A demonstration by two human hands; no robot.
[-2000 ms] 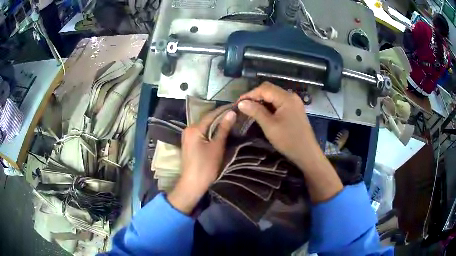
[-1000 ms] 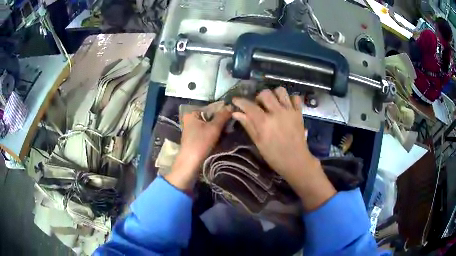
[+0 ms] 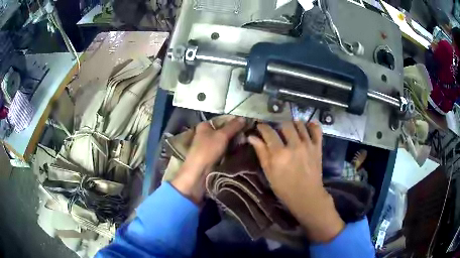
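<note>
My left hand (image 3: 209,148) and my right hand (image 3: 291,166) are bare and close together below the machine's steel plate (image 3: 212,75). Their fingertips pinch a small brown and beige cloth piece (image 3: 237,137), mostly hidden by the fingers. My right fingers lie at the plate's lower edge. A bundle of brown pieces (image 3: 247,194) with pale edge lines lies folded below the hands. Beige cloth (image 3: 173,166) shows left of my left hand.
A dark blue-grey bracket (image 3: 307,58) with shiny bars spans the plate. Tied beige bundles (image 3: 91,156) are heaped at left. Dark cloth (image 3: 348,196), a checked cloth (image 3: 349,172) and a tan brush-like item (image 3: 359,158) lie right. A person in red (image 3: 444,75) is far right.
The view has shifted, so the machine sits further right and lower. The brown bundle has gone from fanned to curled. My right hand has turned flatter, its fingers towards the plate's edge.
</note>
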